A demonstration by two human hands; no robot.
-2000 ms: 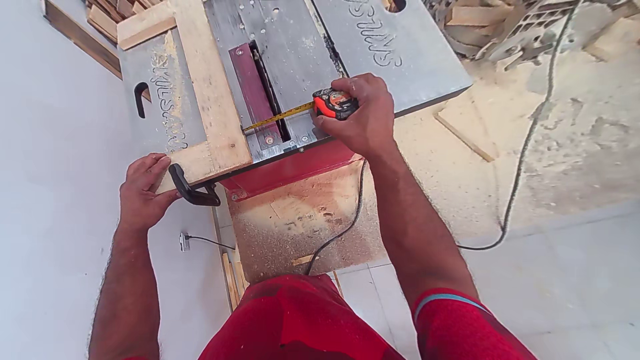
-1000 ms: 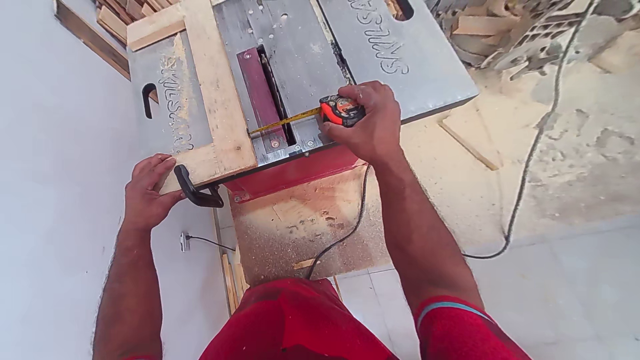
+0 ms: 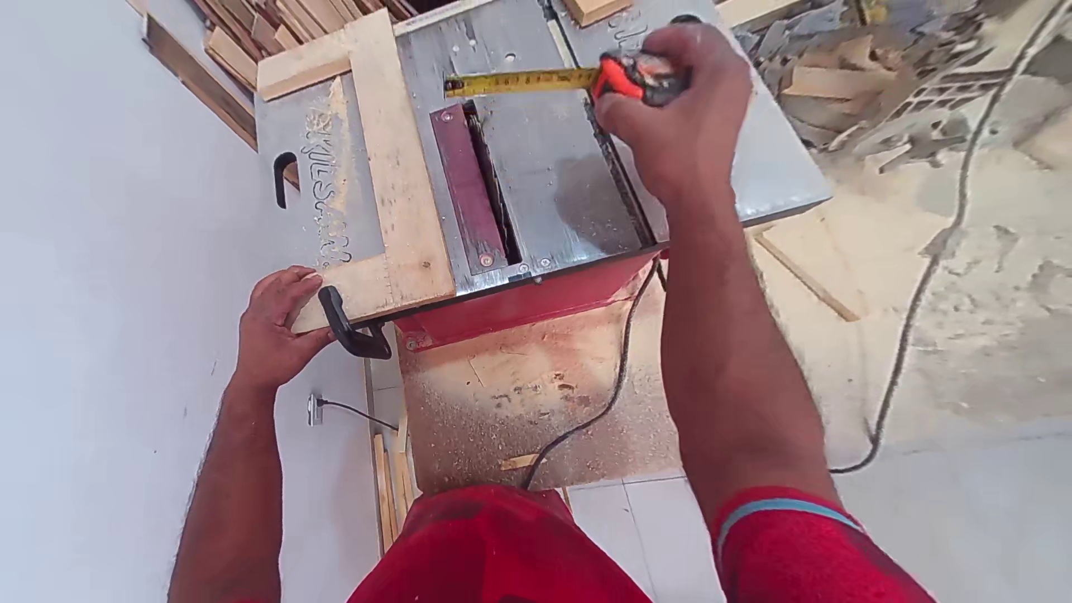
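My right hand (image 3: 682, 109) grips a red and black tape measure (image 3: 624, 79) above the grey metal top of a table saw (image 3: 557, 176). Its yellow blade (image 3: 528, 82) extends left across the tabletop, beyond the far end of the reddish insert plate (image 3: 467, 188), with its tip a little short of the wooden fence (image 3: 402, 167). My left hand (image 3: 280, 322) holds the near left end of that fence, a frame of light boards, beside a black handle (image 3: 352, 327) at the table's front edge.
Stacked wood strips (image 3: 293, 25) lie beyond the table at the upper left. Wood offcuts and rubble (image 3: 846, 79) are heaped at the right. A dark cable (image 3: 930, 260) crosses the dusty floor, and another hangs below the saw. A white wall (image 3: 109, 293) stands close on the left.
My right hand has moved with the tape measure from the near end of the insert plate to beyond its far end. My left hand remains on the wooden fence.
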